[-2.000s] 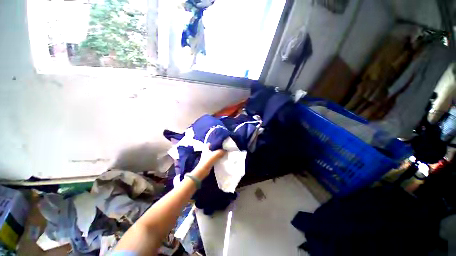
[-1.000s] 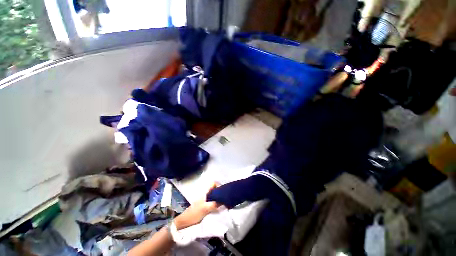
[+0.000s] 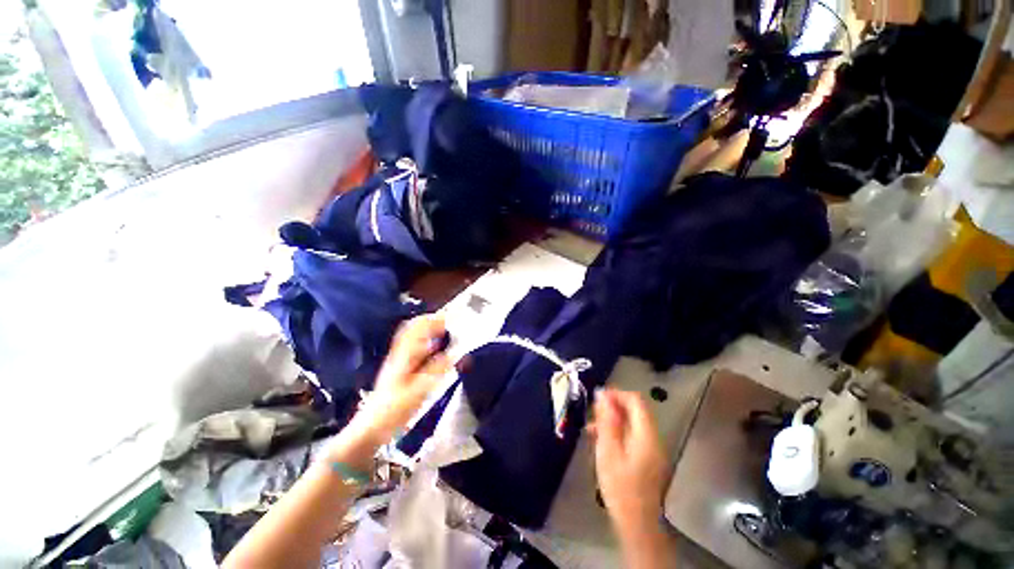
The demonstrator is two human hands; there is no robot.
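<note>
A navy bundle (image 3: 512, 467) lies on the white table, with a pale tie (image 3: 567, 383) around it knotted in a bow on its top. My left hand (image 3: 403, 383) is at the bundle's left side by the tie, fingers curled; whether it grips anything is unclear. My right hand (image 3: 628, 450) is just right of the bow, fingers bent; any hold on the tie's end is too blurred to tell. A whitish cloth piece (image 3: 445, 439) shows at the bundle's left edge.
The cream overlock machine (image 3: 873, 445) and its metal plate (image 3: 723, 456) are at right. A large navy heap (image 3: 712, 267) lies behind the bundle, before a blue crate (image 3: 600, 167). Tied navy bundles (image 3: 389, 211) lean by the wall. Scrap cloth (image 3: 239, 445) lies lower left.
The view has swung right and shows the machine. My left hand, earlier at the navy pile by the wall, is now beside the tied bundle on the table. My right hand has come into view.
</note>
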